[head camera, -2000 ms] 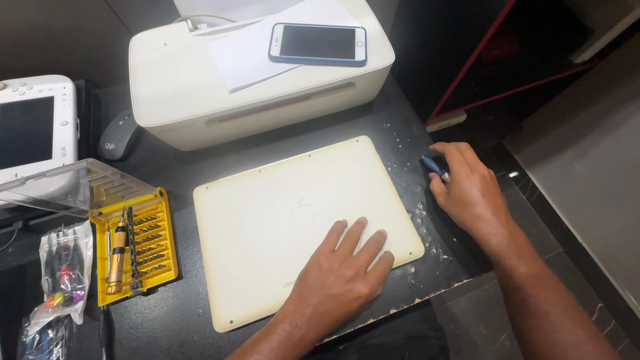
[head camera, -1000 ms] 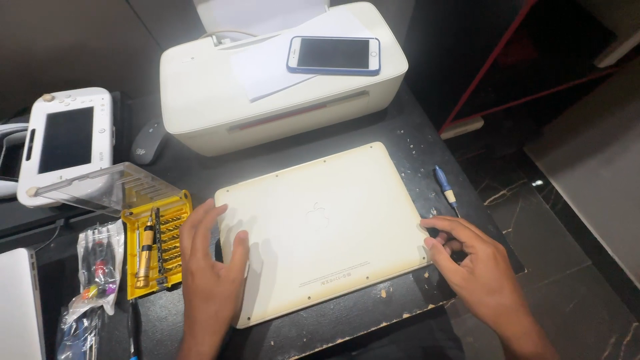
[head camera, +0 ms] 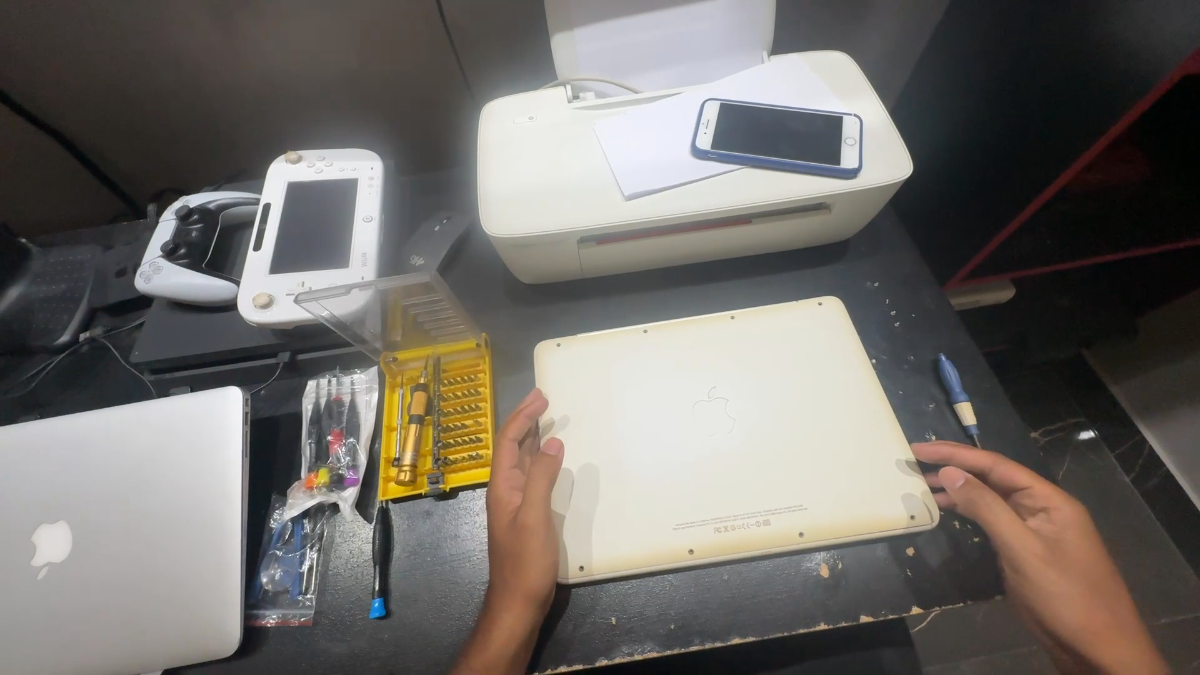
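A white Apple laptop [head camera: 731, 422], its screwed bottom cover up and yellowed along the rim, lies on the black table. My left hand [head camera: 530, 487] is at its left edge, thumb and fingers apart. At the lower right edge is my right hand [head camera: 1003, 516], fingertips against the side; whether either hand grips is hard to tell. A blue-handled screwdriver [head camera: 954, 389] lies to the right, its tip near my right fingers. Left of the laptop stands an open yellow screwdriver bit case [head camera: 436, 422] with a gold handle inside. Below it is a black screwdriver with a blue end cap [head camera: 380, 562].
Behind the laptop stands a white printer [head camera: 562, 187] carrying paper [head camera: 637, 141] and a smartphone [head camera: 778, 136]. At left are a silver Apple laptop [head camera: 122, 525], bagged tools [head camera: 333, 431], a white gamepad with a screen [head camera: 314, 225], another game controller [head camera: 192, 244] and a mouse [head camera: 439, 239]. The table's front edge is chipped.
My right hand has let go of the blue-handled screwdriver, which now lies on the table. My left hand has moved from the top of the white laptop to its left edge.
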